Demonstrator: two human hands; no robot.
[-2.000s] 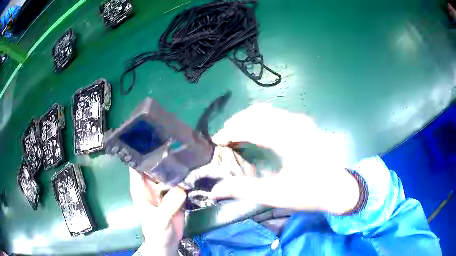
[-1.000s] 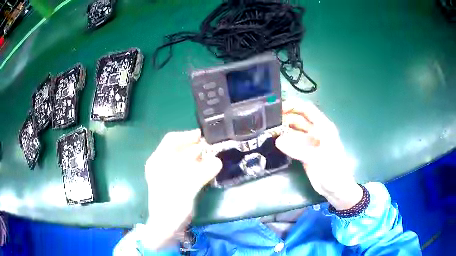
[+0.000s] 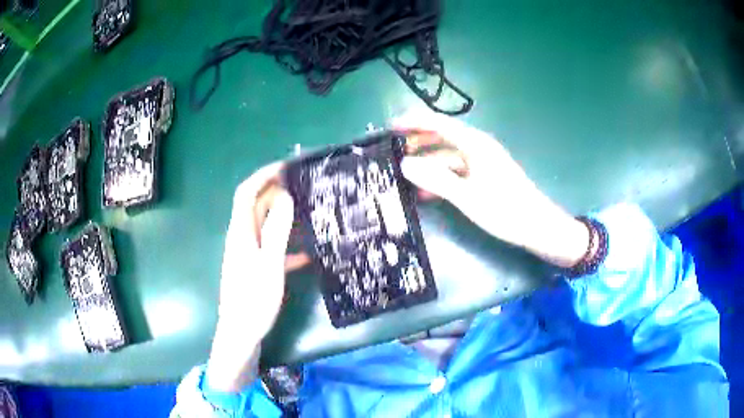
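Observation:
A trail camera unit (image 3: 365, 233) is held at the centre, in front of my smock, with its black circuit board face and white components towards me. My left hand (image 3: 259, 237) holds its upper left side. My right hand (image 3: 469, 175) holds its upper right corner. The screen and buttons do not show. Whether a sealing ring sits around the rim is too blurred to tell. The pile of sealing rings (image 3: 347, 37) lies beyond the unit, with a loose loop hanging out at each side.
Several waiting units lie at left on the green bench (image 3: 571, 106), among them a larger one (image 3: 135, 145) and a nearer one (image 3: 94, 290). Another unit (image 3: 112, 22) lies at the top left. Blue floor shows past the bench's edge at right.
The unit was open, with its screen and buttons showing; now its board face shows and no opened half is visible. The hands have shifted to its upper sides. The view has shifted a little.

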